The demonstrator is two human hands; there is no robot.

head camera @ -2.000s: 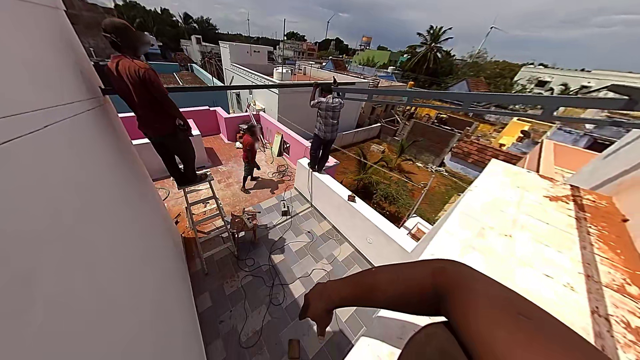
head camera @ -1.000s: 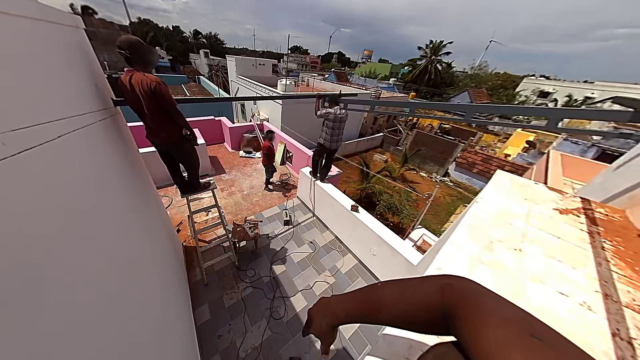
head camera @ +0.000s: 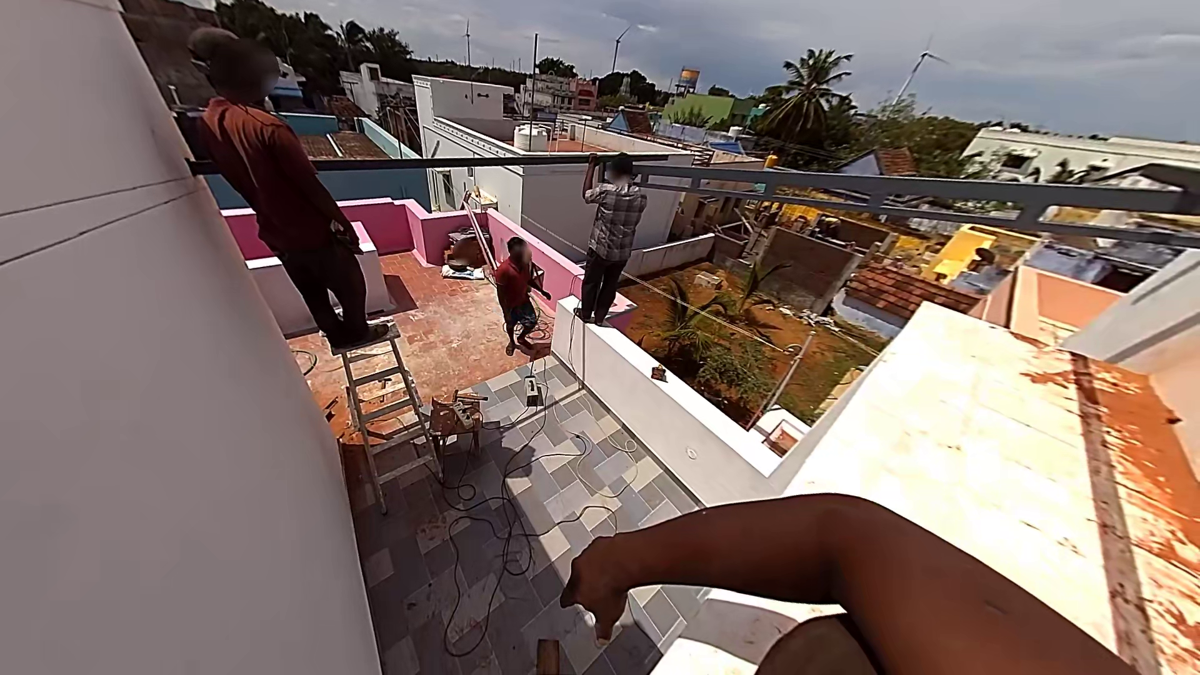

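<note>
My right hand (head camera: 598,583) hangs in the air at the bottom centre, over the grey tiled floor (head camera: 539,473) far below, with its fingers pointing down. Nothing shows in it, though its finger posture is hard to make out. The bent arm comes in from the lower right, and a knee shows under it. Black cables (head camera: 511,525) lie on the tiles beyond the hand. A small brown block (head camera: 547,656) is on the floor at the bottom edge. My left hand is out of the picture.
One person (head camera: 281,197) stands on an aluminium ladder (head camera: 389,412), another (head camera: 611,234) on the white parapet (head camera: 656,403) with an arm up at the metal beam (head camera: 450,163). A third (head camera: 516,291) is on the red floor. A stool (head camera: 457,417) holds tools; a white wall (head camera: 169,375) rises left.
The person in red on the lower floor has moved toward the parapet and now faces another way. The person on the parapet has lowered one arm slightly. My right hand stays in the air.
</note>
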